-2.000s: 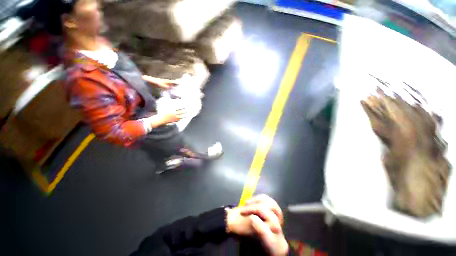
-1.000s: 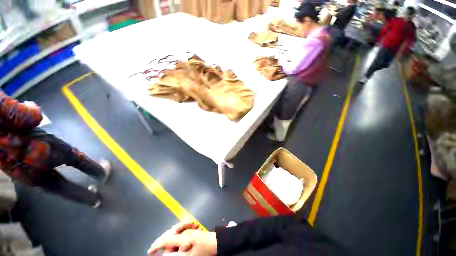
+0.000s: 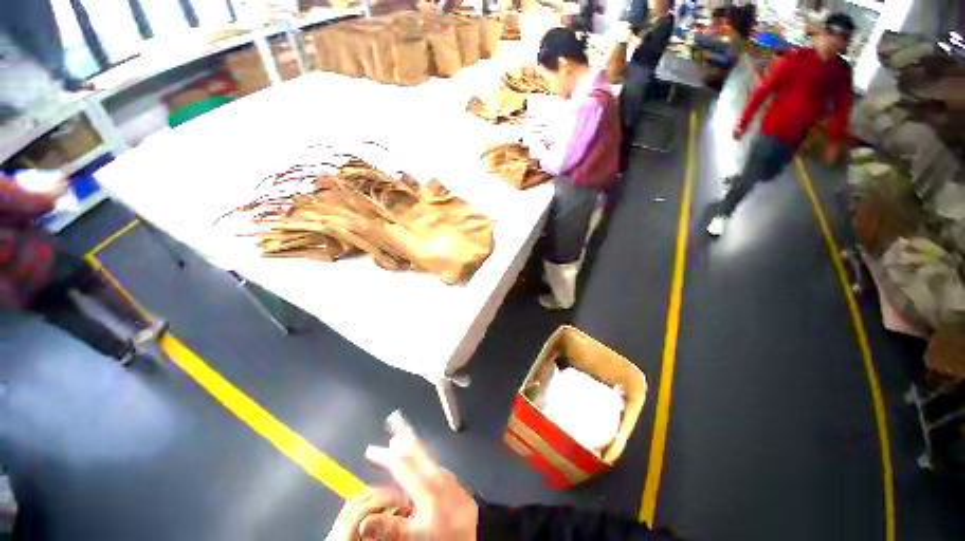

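Observation:
A pile of brown tote bags (image 3: 386, 222) lies on the white table (image 3: 328, 301), with thin straps spread to the left. My right hand (image 3: 429, 491) is at the bottom centre, in front of the table and not touching the bags. Its fingers are raised and apart, and I see nothing held in it. My left hand (image 3: 365, 515) is close against it, blurred and cut off by the lower edge. Its fingers look curled, and whether it holds anything is unclear.
A red-and-brown carton (image 3: 552, 435) with white contents stands on the floor. A person (image 3: 593, 143) works at the table's right side. A person in red (image 3: 796, 97) walks in the right lane. Another person (image 3: 48, 248) is at far left. Loaded racks (image 3: 915, 201) line the right.
The view has swung right, then settled facing the table and carton. My hands were clasped; the right fingers are now spread and raised. The person in red has come nearer.

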